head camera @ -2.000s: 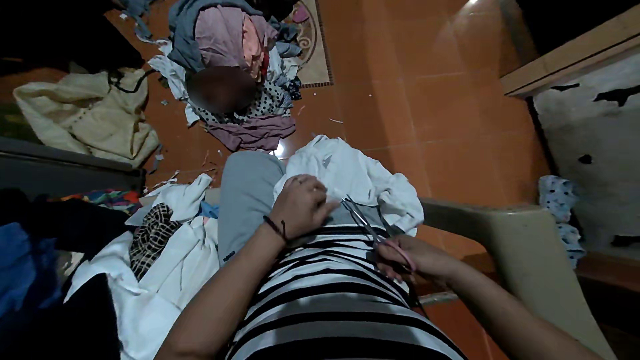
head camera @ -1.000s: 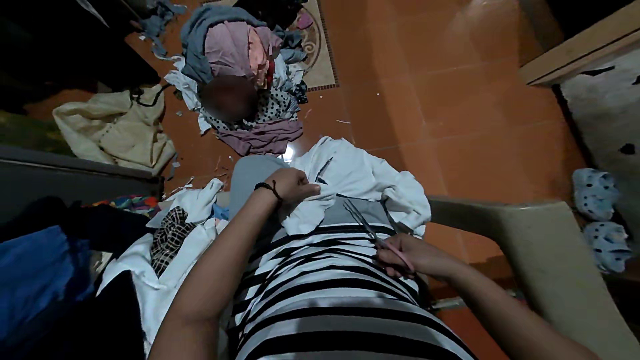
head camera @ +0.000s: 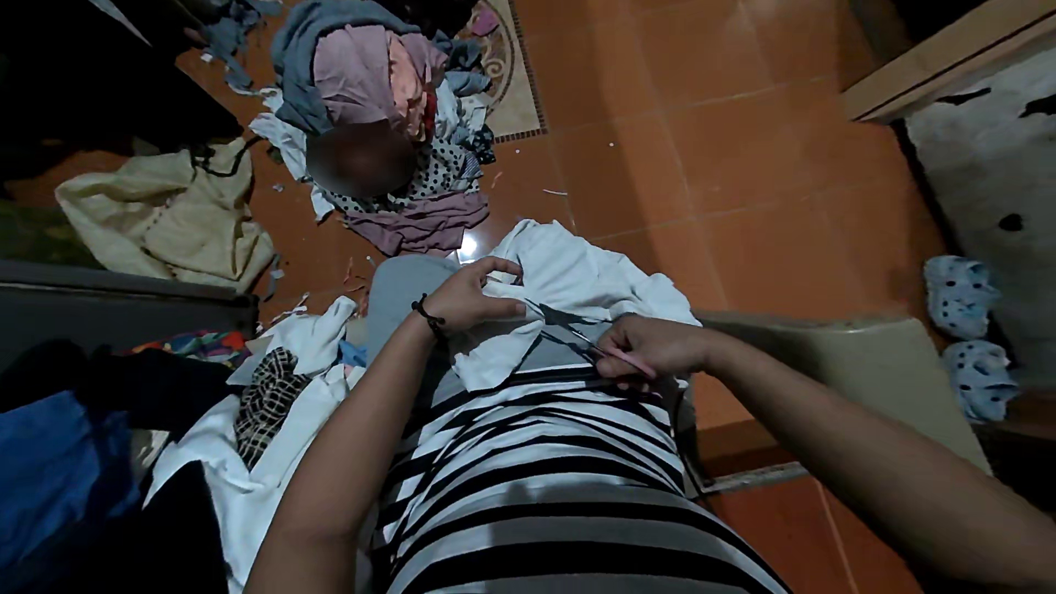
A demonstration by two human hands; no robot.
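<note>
A white cloth (head camera: 569,268) lies across my lap, over grey trousers. My left hand (head camera: 478,295), with a dark bracelet at the wrist, has its thumb and index finger spread around an edge of this cloth; whether the other fingers grip it is hidden. Pink-handled scissors (head camera: 624,360) are in my right hand (head camera: 652,346). Their blades are parted and point left toward the cloth near my left thumb.
On the orange tiled floor (head camera: 742,181) ahead is a pile of clothes (head camera: 355,74), with a cream cloth bag (head camera: 165,219) left of it. More fabrics (head camera: 280,412) lie at my left. A plastic chair arm (head camera: 858,355) and clogs (head camera: 961,293) are at right.
My left hand's thumb and index finger have spread apart from a closed pinch. The scissors' blades have come closer to the left hand and now reach the cloth's edge.
</note>
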